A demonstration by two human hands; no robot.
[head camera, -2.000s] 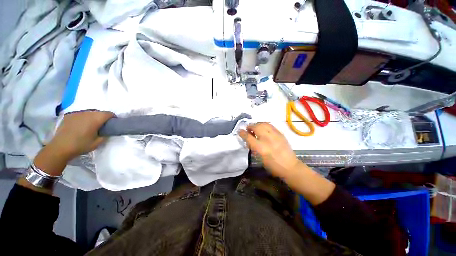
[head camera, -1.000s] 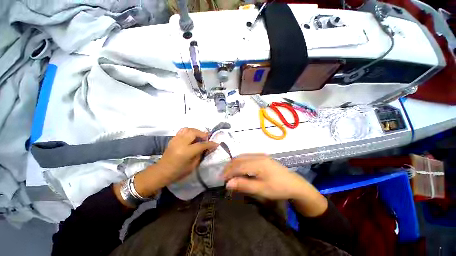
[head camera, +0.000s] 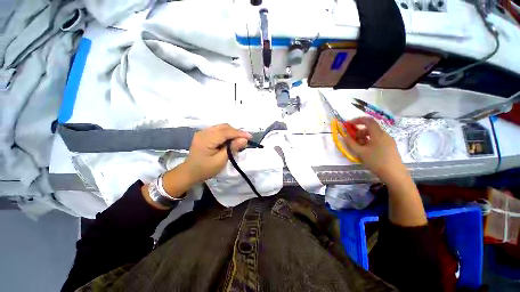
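My left hand (head camera: 214,153) pinches a black cord (head camera: 244,174) at the right part of the dark grey waistband casing (head camera: 137,140). A short cord end points right from the fingers, and a longer length hangs down toward my lap. The pale garment body (head camera: 171,74) spreads over the table behind the casing, with white fabric hanging at the front edge. My right hand (head camera: 373,145) is on the handles of the scissors (head camera: 337,140), its fingers at the red loop. The silver blades point up and left on the table.
The white sewing machine (head camera: 296,25) stands behind, with a strapped phone (head camera: 393,68). Thin pens (head camera: 373,111) and a clear-white thread bundle (head camera: 430,142) lie right of the scissors. A grey garment pile (head camera: 28,102) is at left. A blue bin (head camera: 467,214) is below the table, right.
My right hand has moved from beside the casing, right to the scissors. My left hand has moved right along the casing since the first frame and now holds the black cord.
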